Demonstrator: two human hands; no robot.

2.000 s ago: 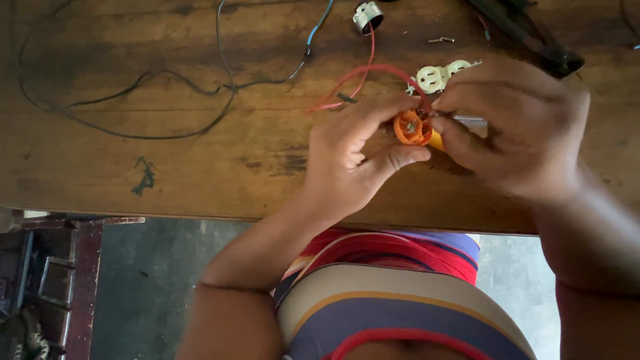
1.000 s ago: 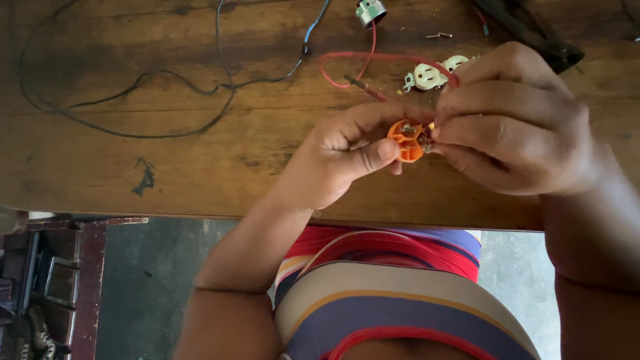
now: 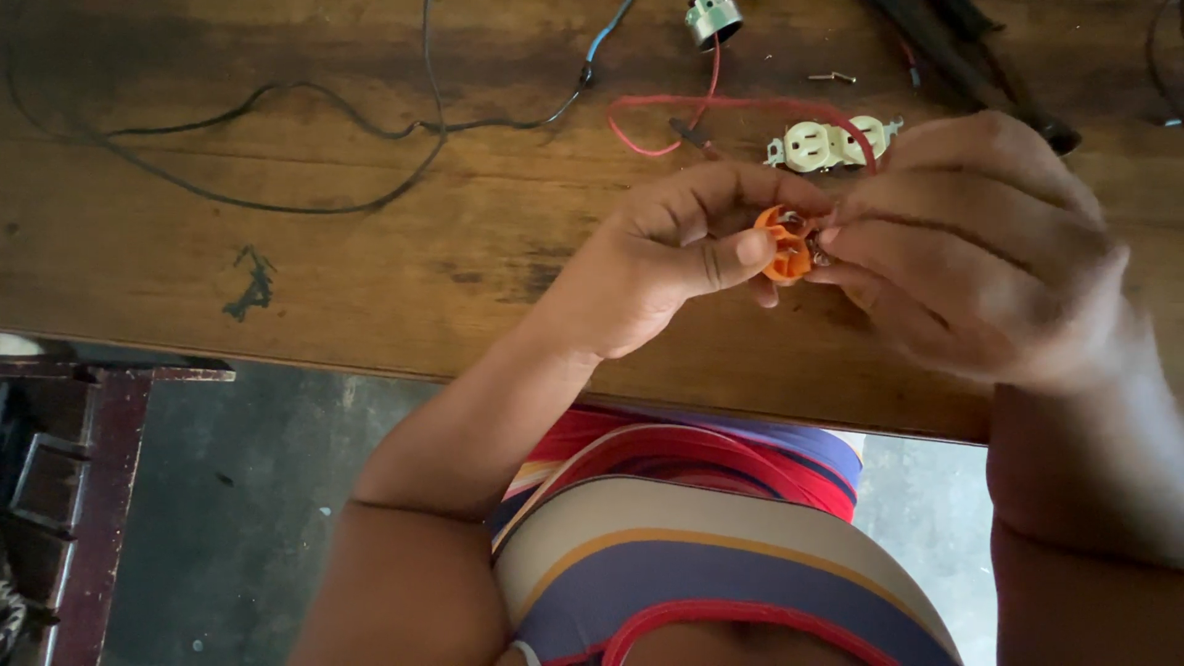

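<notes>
Between thumb and fingers, my left hand [image 3: 684,250] holds a small orange plastic electrical part [image 3: 786,257] with open compartments and metal bits inside. My right hand [image 3: 990,250] pinches at the right side of that part, where fine bare wire or metal shows; the exact grip is partly hidden by the fingers. A red wire [image 3: 740,102] loops over the table and passes behind my right fingers. Just beyond the hands lies a cream duplex outlet [image 3: 837,144] with metal mounting ears, the red wire crossing its right end.
A metal cylindrical part [image 3: 712,20] with a pink-red wire stands at the top. Near it lie small screws [image 3: 832,78]. Long black cable [image 3: 277,208] curls over the wooden table's left side [image 3: 370,296]. Dark elongated objects [image 3: 980,65] lie top right. Dark red furniture [image 3: 116,490] stands lower left.
The orange part has turned in my left hand, and its yellow side seen two seconds ago no longer shows. My right hand has shifted slightly, uncovering more of the outlet.
</notes>
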